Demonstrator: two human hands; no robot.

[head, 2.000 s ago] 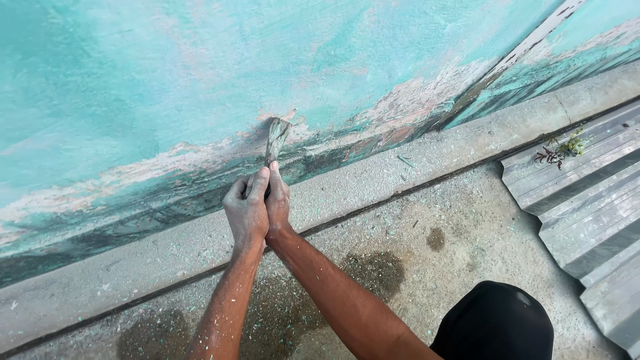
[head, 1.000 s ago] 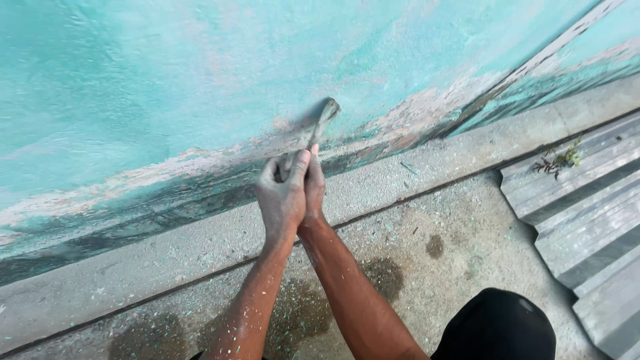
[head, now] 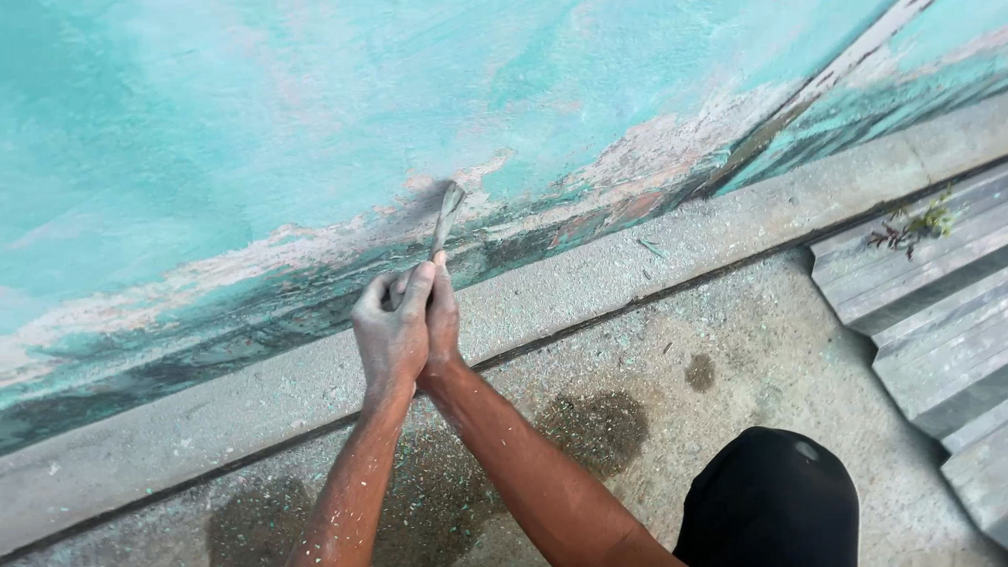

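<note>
A narrow metal scraper [head: 448,213] touches or nearly touches the turquoise painted wall [head: 315,102], at a pale strip where paint has come off. My left hand [head: 391,323] and my right hand [head: 442,315] are pressed together around its handle, which is mostly hidden between them. Both hands are coated with pale dust, and paint flecks cling to my forearms. Below the pale strip, the wall's foot shows dark, worn patches.
A concrete ledge [head: 567,303] strewn with paint flakes runs along the wall's foot. Corrugated metal sheets [head: 937,315] lie at the right, a small plant [head: 917,224] by their edge. My dark-clothed knee [head: 772,504] is above the speckled, damp-stained concrete floor [head: 756,346].
Both hands and the scraper moved right and up along the wall, then back left and down. A pale bare patch now shows near the blade. The grip has stayed closed.
</note>
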